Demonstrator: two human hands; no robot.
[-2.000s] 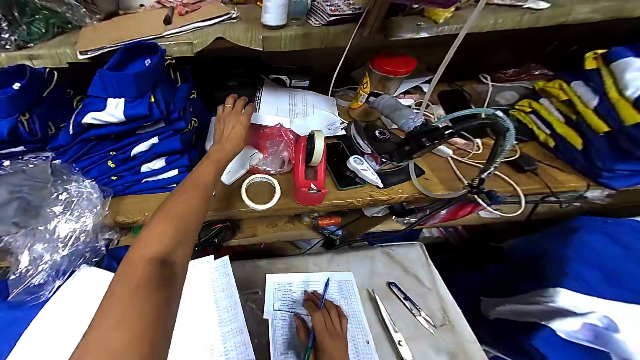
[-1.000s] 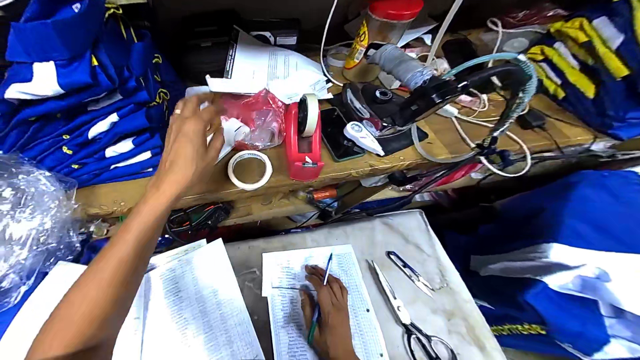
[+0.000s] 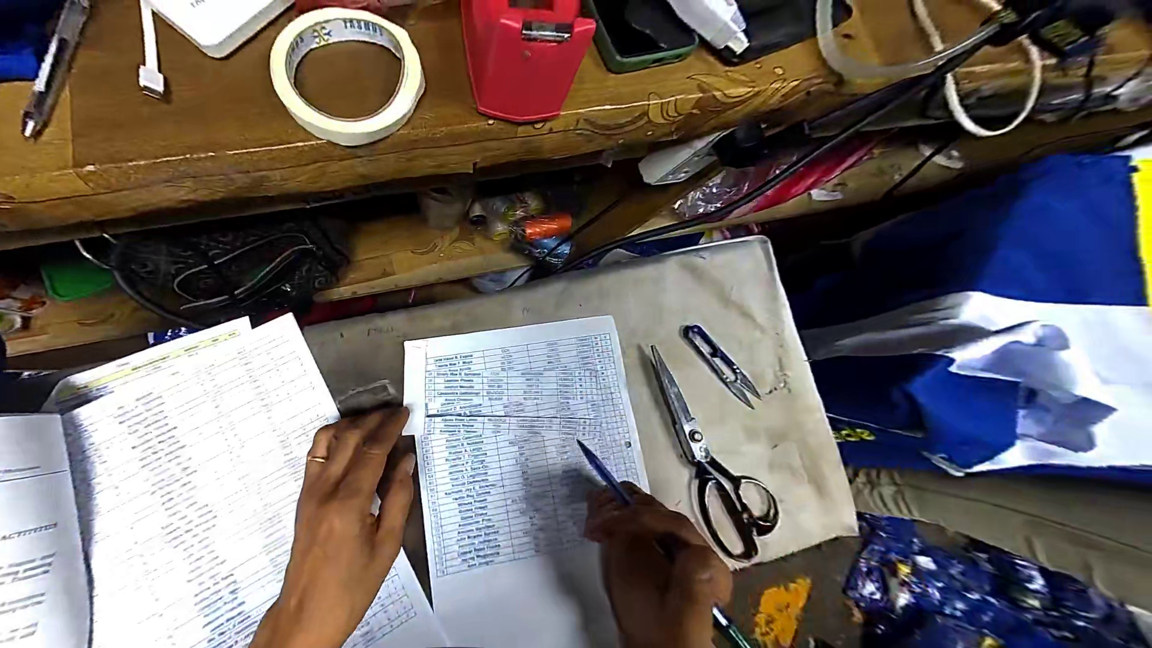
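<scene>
My right hand (image 3: 661, 562) grips a blue pen (image 3: 605, 472), its tip over a printed list sheet (image 3: 513, 522). My left hand (image 3: 351, 504) rests between that sheet and another printed sheet (image 3: 198, 477) to the left; a small dark grey piece (image 3: 367, 396) shows at its fingertips, and whether the fingers pinch it I cannot tell. Right of the list sheet, large scissors (image 3: 706, 459) lie with blades nearly together, and thread snips (image 3: 722, 364) lie beside them. A further sheet (image 3: 36, 540) is at the far left.
A wooden shelf (image 3: 207, 153) runs above, bearing a masking tape roll (image 3: 407, 90), a red tape dispenser (image 3: 526, 63), a phone (image 3: 639, 45) and a pen (image 3: 56, 67). Black cables (image 3: 774, 198) hang below its edge. Blue and white fabric (image 3: 1017, 360) lies right of the board (image 3: 792, 432).
My left hand has come down from the shelf, where it was by the red plastic bag, to the papers. My right hand stays at the list sheet with the pen. The view has tilted down.
</scene>
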